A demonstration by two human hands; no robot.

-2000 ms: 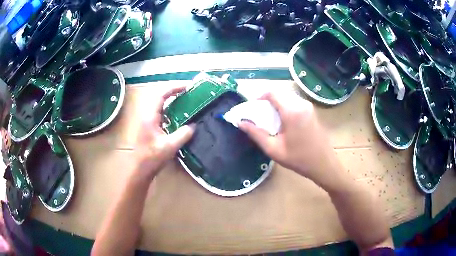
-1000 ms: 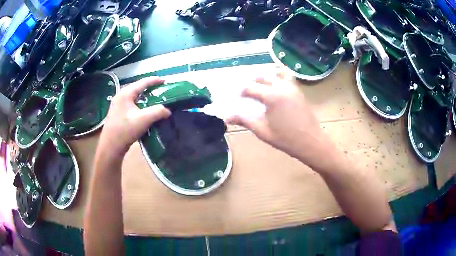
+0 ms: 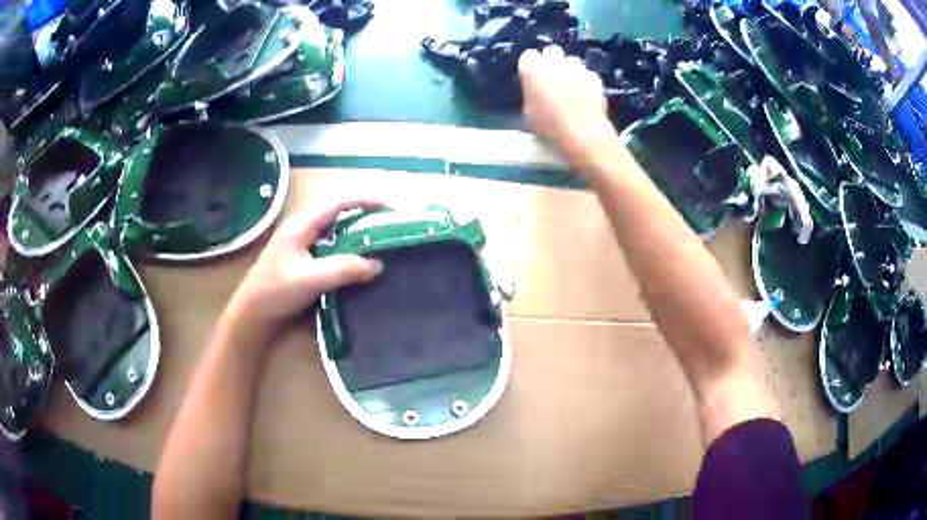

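A green car body shell (image 3: 432, 408) with a pale rim and dark recess lies on the cardboard in front of me, its rounded end towards me. My left hand (image 3: 317, 259) is shut on the shell's upper left part, with the thumb over the recess edge. My right hand (image 3: 564, 96) is stretched forward at the heap of black fittings (image 3: 508, 51). Its fingers are bent into the heap, and I cannot tell if they hold a piece. The white glue bottle (image 3: 756, 313) with a blue tip lies at the right, partly hidden by my right forearm.
More green shells are stacked at the left (image 3: 203, 193) and right (image 3: 798, 269). A crumpled off-white cloth (image 3: 781, 193) lies on the right shells. A pale strip (image 3: 407, 142) crosses beyond the cardboard (image 3: 590, 406). Blue items show at the upper right edge.
My right hand has left the shell area and reached forward to the black heap. The glue bottle now lies at the right. My left hand still holds the shell, now lying straighter.
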